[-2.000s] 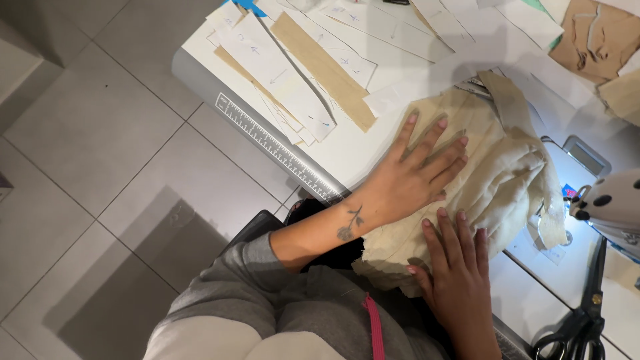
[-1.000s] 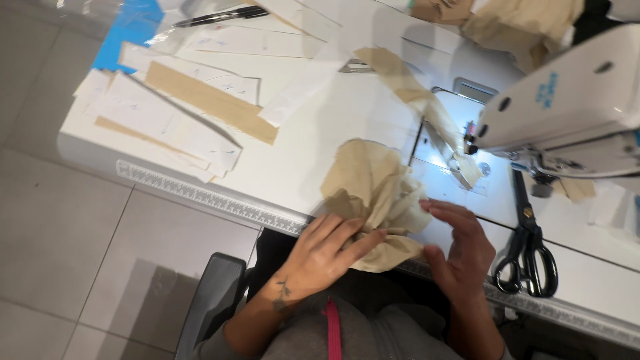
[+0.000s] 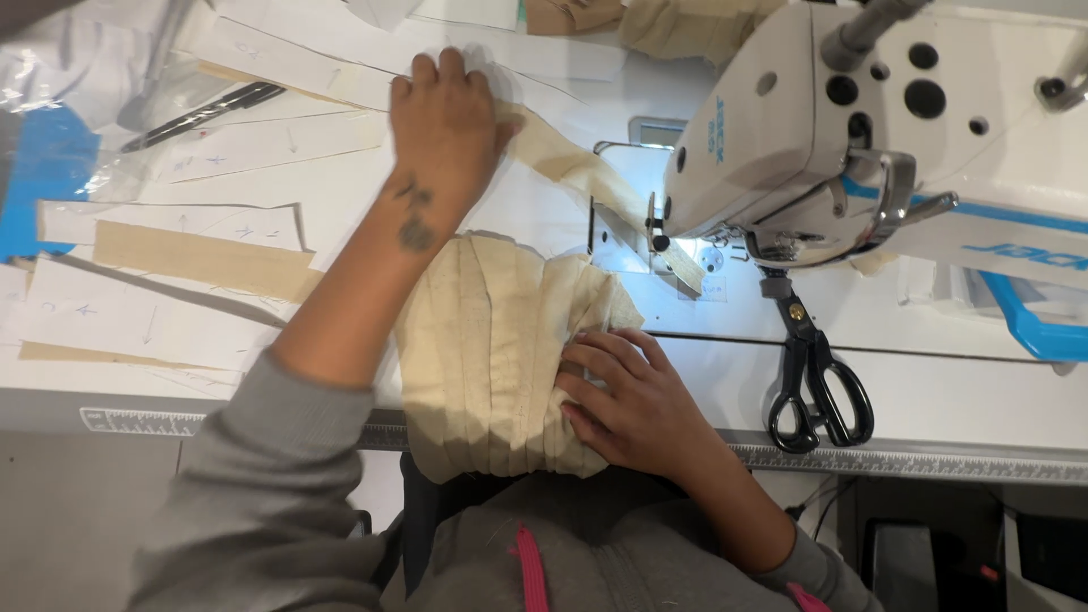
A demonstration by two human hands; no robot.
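Observation:
A beige fabric piece made of several seamed panels (image 3: 489, 348) lies at the table's front edge, its lower part over the edge. My right hand (image 3: 625, 391) rests on its right side, fingers spread and slightly bent. My left hand (image 3: 446, 119) reaches beyond the piece to the near end of a beige fabric strip (image 3: 569, 161); whether the fingers grip something there is hidden. The strip runs right toward the needle area of the white Jack sewing machine (image 3: 765, 144). Black-handled fabric shears (image 3: 816, 374) lie below the machine head.
Paper pattern pieces (image 3: 136, 314) and beige fabric cuts (image 3: 191, 259) cover the left of the table. A black pen (image 3: 204, 116) lies among them. A printed ruler (image 3: 918, 461) runs along the front edge. More fabric (image 3: 697, 30) is at the back.
The panelled fabric, bunched between both hands a second ago, now lies spread out. My left hand has left it and moved away from my body to the strip. The view has shifted.

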